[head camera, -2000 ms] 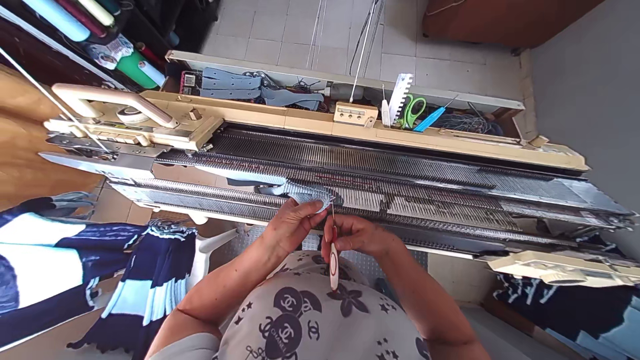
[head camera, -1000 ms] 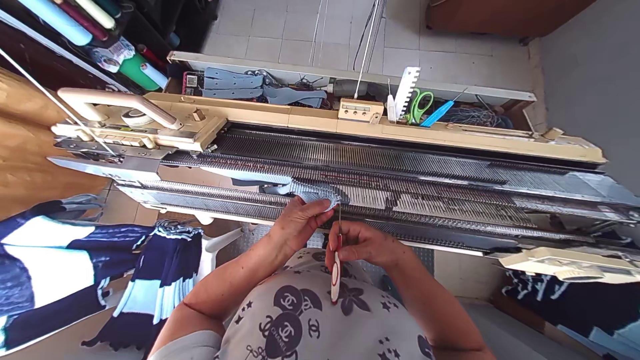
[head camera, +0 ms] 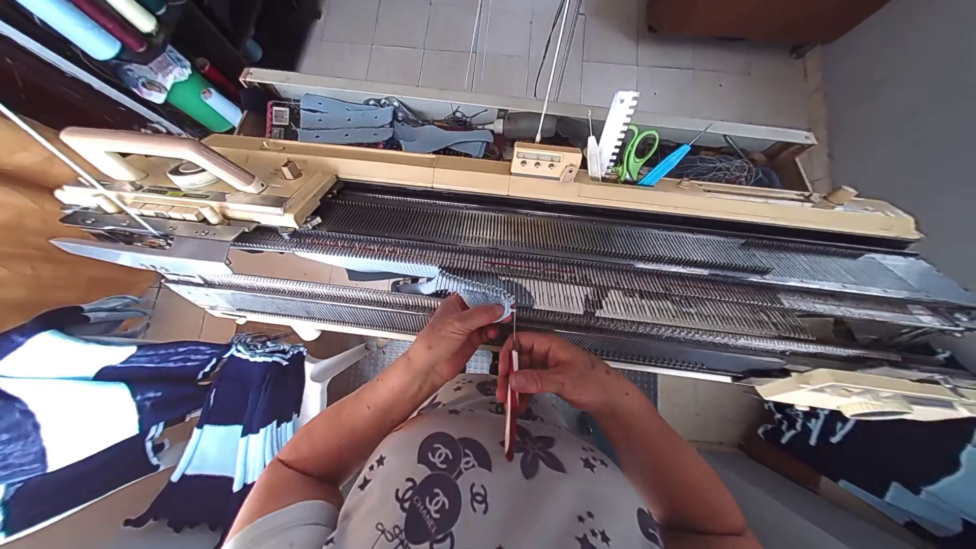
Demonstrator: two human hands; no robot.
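Note:
A flatbed knitting machine (head camera: 457, 174) with two needle beds spans the view. Light blue knitted fabric (head camera: 473, 288) lies along the beds left of centre. My left hand (head camera: 455, 335) pinches the right end of this fabric between thumb and fingers at the front bed. Just right of it, my right hand (head camera: 545, 370) holds a latch-hook tool with a red and white handle (head camera: 510, 427). The tool's thin metal shaft points up to the fabric's edge, beside my left thumb. Its tip is too small to make out clearly.
The beige carriage (head camera: 198, 187) sits at the machine's left end. Behind the machine, a tray (head camera: 366, 85) holds blue knitted pieces, green-handled scissors (head camera: 637, 152) and a blue tool (head camera: 675, 158). Knitted garments (head camera: 236, 427) hang at left; a beige ribber carriage (head camera: 862, 393) is at front right.
My hands stay by the fabric's right end. The tool in my right hand has tilted slightly, its handle now showing more edge-on.

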